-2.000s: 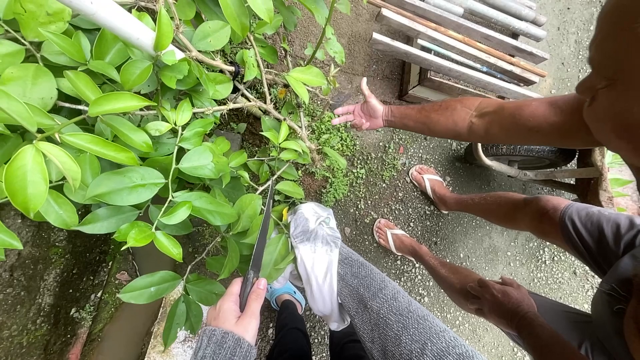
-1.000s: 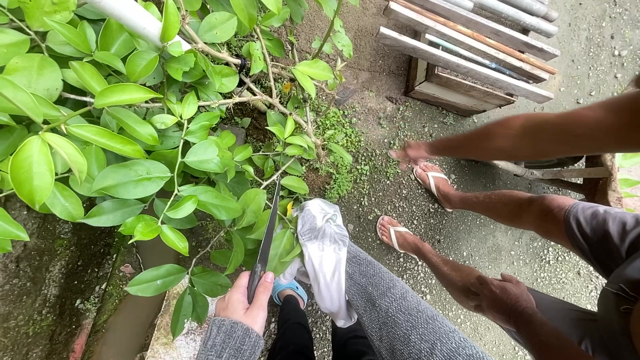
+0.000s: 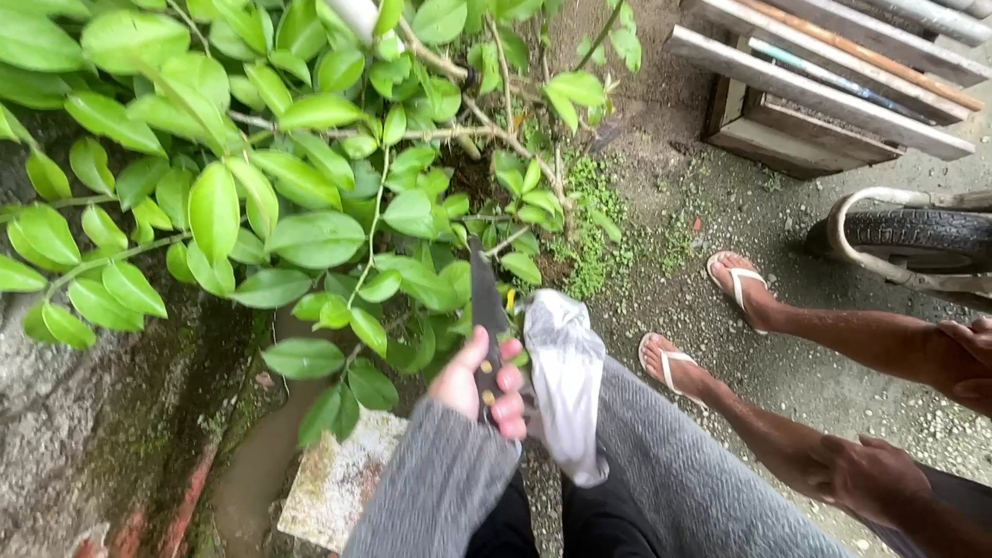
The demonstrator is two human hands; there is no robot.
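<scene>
My left hand grips the dark handle of a knife, its blade pointing up toward the plant stems. Close to its right is my right hand, covered by a white bag or cloth; its fingers are hidden, so whether it holds anything cannot be told. A leafy green shrub spreads left of and above both hands. The knife tip overlaps its lower leaves and thin stems near a woody branch. I cannot tell whether the blade touches a stem.
Another person's feet in white flip-flops stand on the gravel at right, with a hand on one leg. Wooden slats and a tyre lie beyond. Muddy water and a stone block are at lower left.
The other person's outstretched hand has drawn back from beside the shrub to the person's leg. My left hand has turned the knife more upright, and its fingers now show around the handle.
</scene>
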